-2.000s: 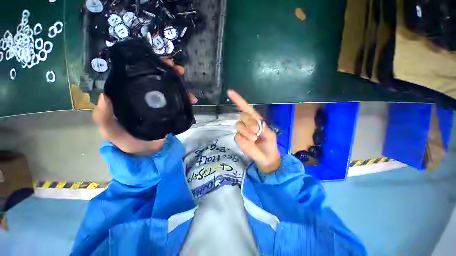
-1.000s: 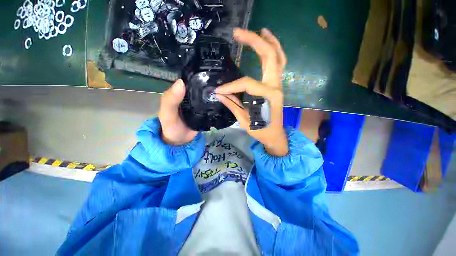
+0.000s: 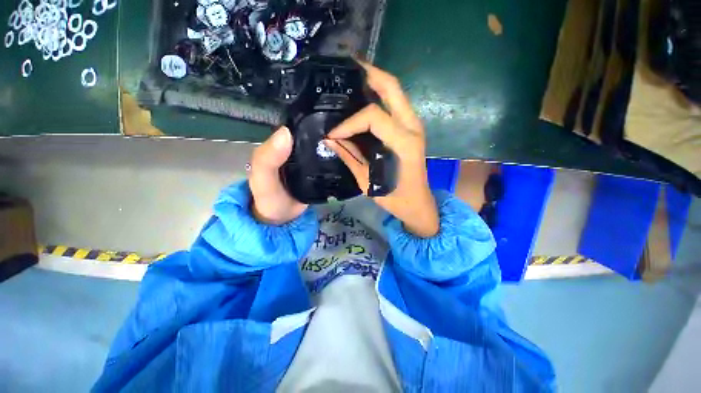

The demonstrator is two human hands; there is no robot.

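A glossy black plastic housing (image 3: 311, 127) is held up at the bench's front edge, its hollow side towards me. My left hand (image 3: 270, 180) grips its left side, thumb on the rim. A small silver-white disc (image 3: 325, 149) lies at the middle of the hollow, with a thin dark lead beside it. My right hand (image 3: 396, 146) has its thumb and forefinger on the disc. A small black piece (image 3: 381, 172) shows against the right palm; whether it joins the disc is unclear. A dark tray (image 3: 219, 101) behind holds a heap of discs with dark leads.
White rings (image 3: 52, 31) are piled on the green bench (image 3: 453, 92) at the upper left. Cardboard sheets (image 3: 565, 61) stand at the upper right. A blue crate (image 3: 527, 207) with black items is below the bench at right, with another blue bin (image 3: 619, 222) beyond.
The housing moved right from over the tray and now shows its hollow side. My right hand came from pointing, empty, to the disc inside. In the last second only small finger movements show.
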